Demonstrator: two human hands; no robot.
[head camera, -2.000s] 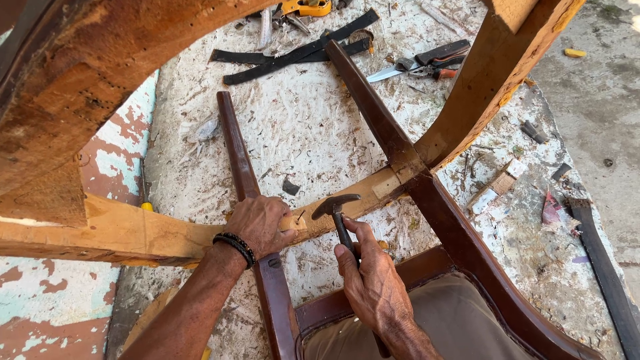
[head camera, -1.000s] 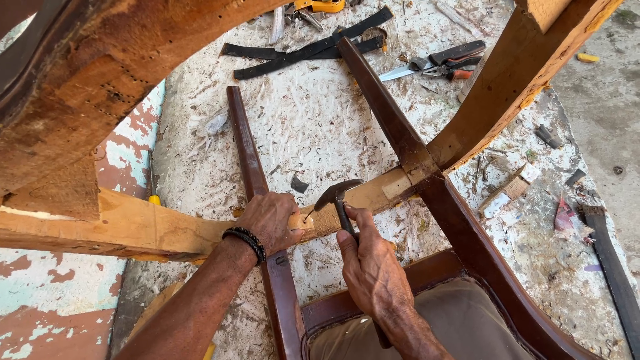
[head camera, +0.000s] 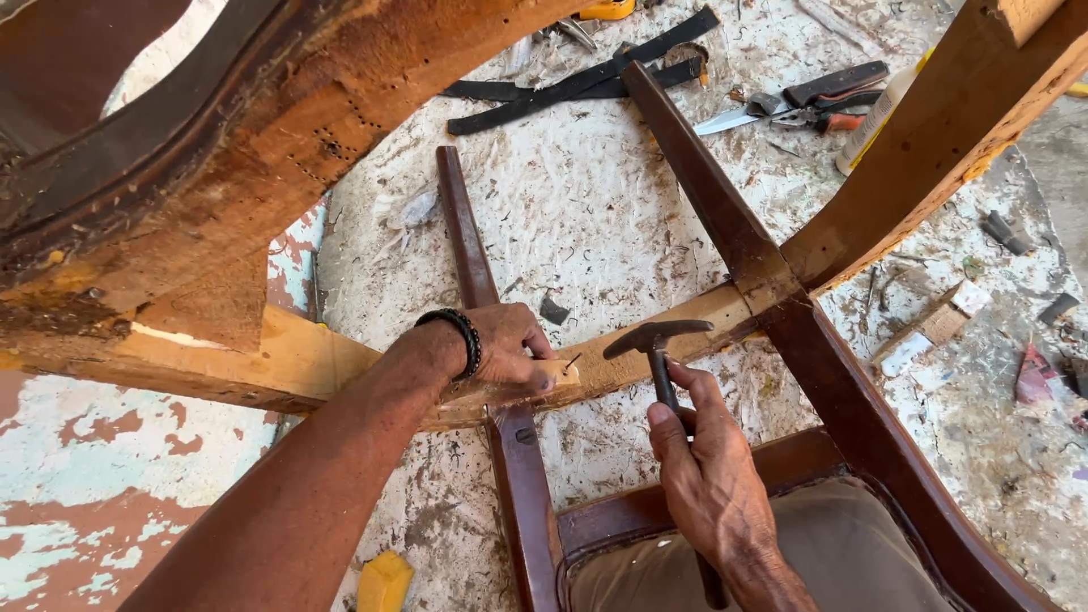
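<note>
A wooden chair frame (head camera: 646, 353) lies on its side, its dark brown legs (head camera: 701, 170) pointing away from me. My left hand (head camera: 510, 344) presses a small pale wooden block (head camera: 559, 374) against the curved rail, fingers partly hidden behind the hand. A nail (head camera: 572, 363) stands tilted out of that block, just right of my fingertips. My right hand (head camera: 710, 459) is closed around the handle of a small hammer (head camera: 659, 338). The hammer's head hangs over the rail, right of the nail and apart from it.
Black straps (head camera: 586, 85), a knife (head camera: 816, 89), pliers (head camera: 820, 117) and a bottle (head camera: 884, 119) lie beyond the legs. A padded chair back (head camera: 816, 544) is below my right hand. The large frame part (head camera: 340, 110) arches across the upper left. A wood scrap (head camera: 931, 331) lies at right.
The hammer head was close to the nail one second ago; it is now farther right of it. My left hand stays at the block. The bottle has come into sight behind the frame.
</note>
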